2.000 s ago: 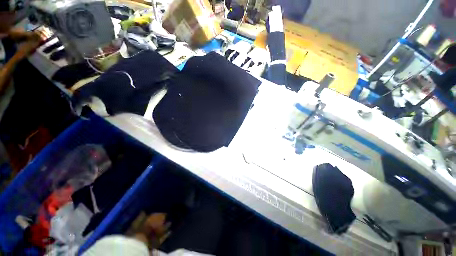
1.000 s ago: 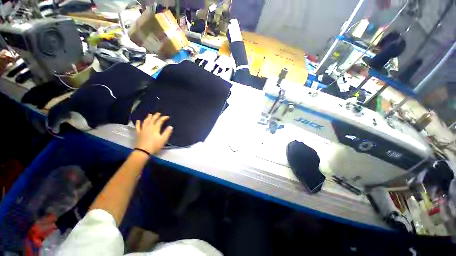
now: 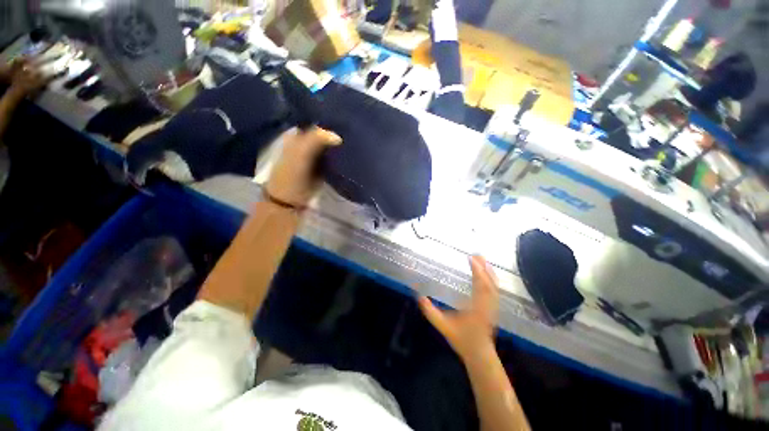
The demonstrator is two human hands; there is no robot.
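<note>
My left hand (image 3: 297, 164) is closed on the near left edge of a dark fabric panel (image 3: 379, 151) on the white table; part of the panel is lifted and folded at my fingers. My right hand (image 3: 468, 316) is open and empty over the table's front edge, thumb and fingers apart. A small dark leaf-shaped piece (image 3: 548, 276) lies to the right of the needle. The white JACK sewing machine (image 3: 582, 198) stands behind it, its presser foot (image 3: 497, 200) to the left of that piece.
More dark panels (image 3: 215, 126) lie left. Thread snips (image 3: 620, 316) lie right of the leaf-shaped piece. A blue crate (image 3: 181, 206) with bags and red cloth stands at lower left. Cardboard (image 3: 514, 71) and a fabric roll (image 3: 447, 59) are behind. Another person's hand (image 3: 25, 77) shows at far left.
My left hand has moved from lying flat on the panel to gripping it, and the panel has shifted and folded. My right hand has come into view from below.
</note>
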